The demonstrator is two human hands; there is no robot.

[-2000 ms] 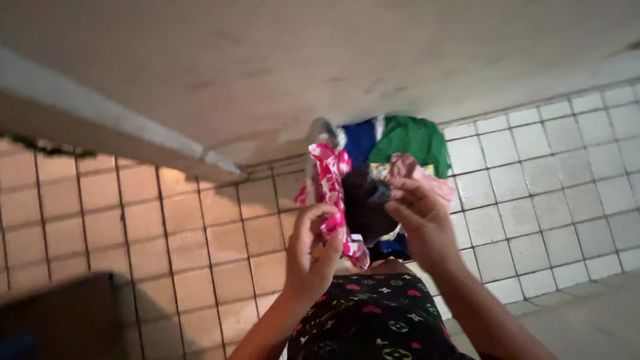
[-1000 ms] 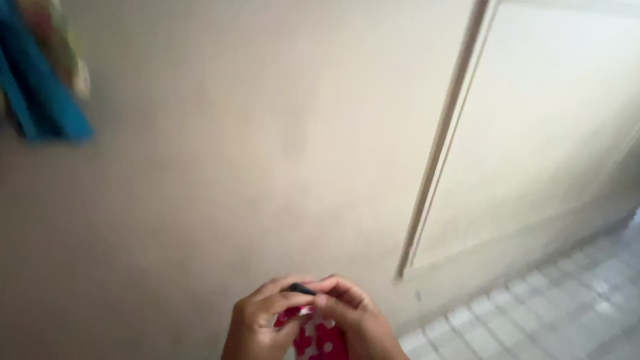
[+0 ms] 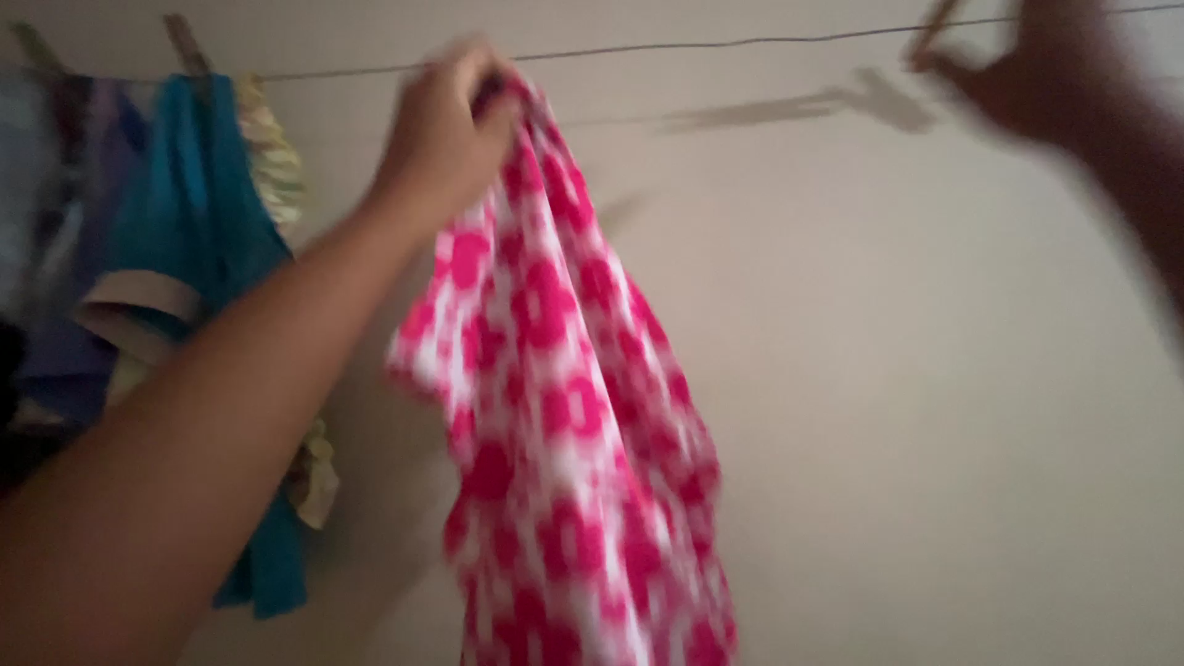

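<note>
My left hand grips the top of a pink and white floral garment at the clothesline, and the cloth hangs down below it. At the upper right, my right hand is raised to the line, blurred and partly cut off by the frame. Its fingertips are at a wooden clothespin, which appears pinched between them. A dark bit shows between the left thumb and fingers; what it is cannot be told.
Left on the line hang a teal garment under a clothespin, a yellowish ruffled garment and purple clothing. A greenish clothespin is at the far left. The pale wall stands behind.
The view has swung up from the tiled floor and clothes pile to the clothesline. My hands, together one second ago, are now raised and wide apart, and the pink garment hangs down from the left one.
</note>
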